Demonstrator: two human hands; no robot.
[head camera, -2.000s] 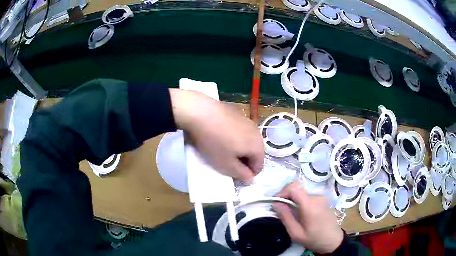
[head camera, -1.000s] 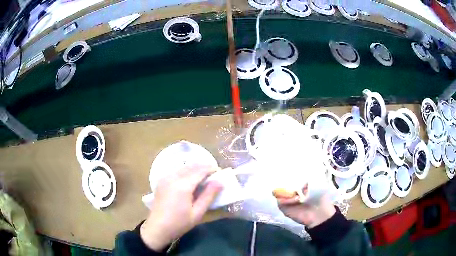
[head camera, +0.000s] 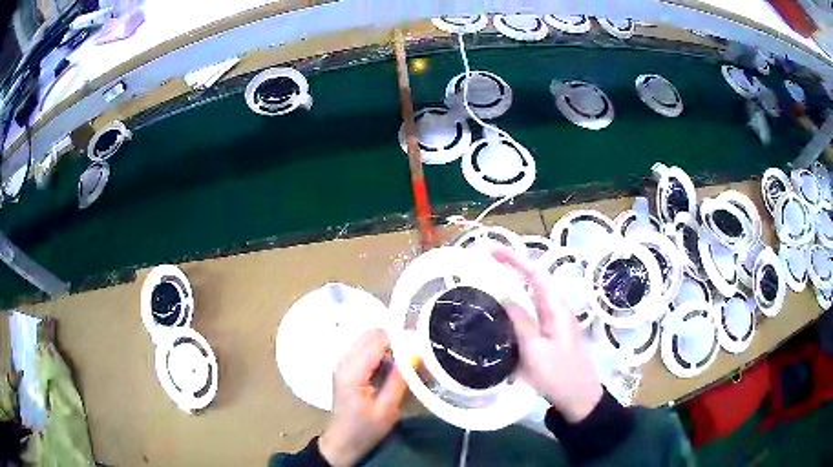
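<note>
A round white housing (head camera: 416, 315) with a glossy black centre disc is held up in front of me, tilted to face the camera. My right hand (head camera: 553, 342) grips its right side, with the fingers over the rim. My left hand (head camera: 367, 388) is at its lower left edge, with thumb and fingers close together and a small orange patch by the fingertips. Whether the left fingers hold the rim or a small part is not clear. A plain white round cover (head camera: 320, 342) lies on the bench, partly behind my left hand.
A heap of white units (head camera: 690, 337) covers the right of the tan bench (head camera: 247, 420). Two units (head camera: 185, 369) lie at the left. Beyond runs the green conveyor (head camera: 210, 182) with spaced units, a brown stop bar (head camera: 408, 119) with a red end, and a white cable (head camera: 467, 77).
The white arm piece seen earlier no longer shows. The housing has been turned so its black centre faces the camera. My left hand has moved right to its edge. The view has shifted slightly.
</note>
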